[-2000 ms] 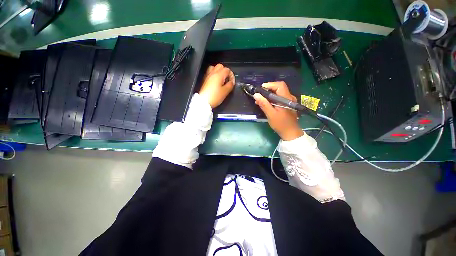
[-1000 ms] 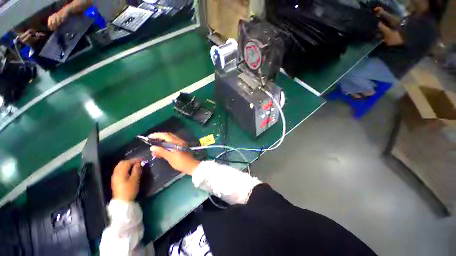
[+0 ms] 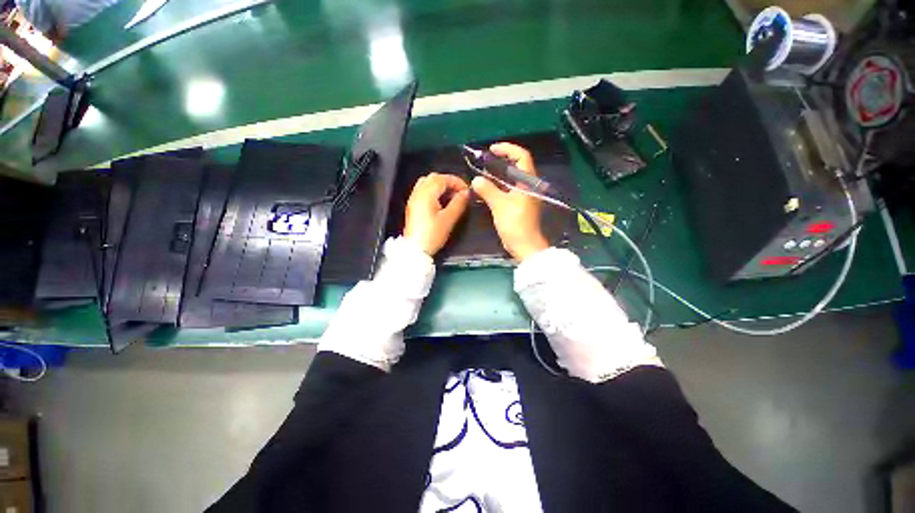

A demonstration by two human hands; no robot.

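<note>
A flat black panel [image 3: 482,240] lies in front of me. My right hand [image 3: 514,205] holds a black pen-like soldering iron [image 3: 522,178] above it, the tip pointing up-left, away from my left fingertips. My left hand [image 3: 433,215] rests over the panel's left part, thumb and index finger pinched near my right fingers; whether they hold something small is too blurred to tell. A black sheet [image 3: 386,150] stands on edge, tilted, just left of my left hand, with a coiled black wire [image 3: 353,178] on its left side.
Overlapping black panels [image 3: 266,250] lie at left. Behind the work stands a small black holder [image 3: 605,125]. At right are a yellow label [image 3: 596,222], looping pale cable [image 3: 692,301], and a black station [image 3: 747,180] with red displays, a solder spool [image 3: 798,42] beyond. The green bench [image 3: 482,50] has a white stripe.
The view swung right toward the station and is back over the bench. Compared with two seconds ago, the iron's tip is raised away from my left fingertips, and my right hand is closer to my left.
</note>
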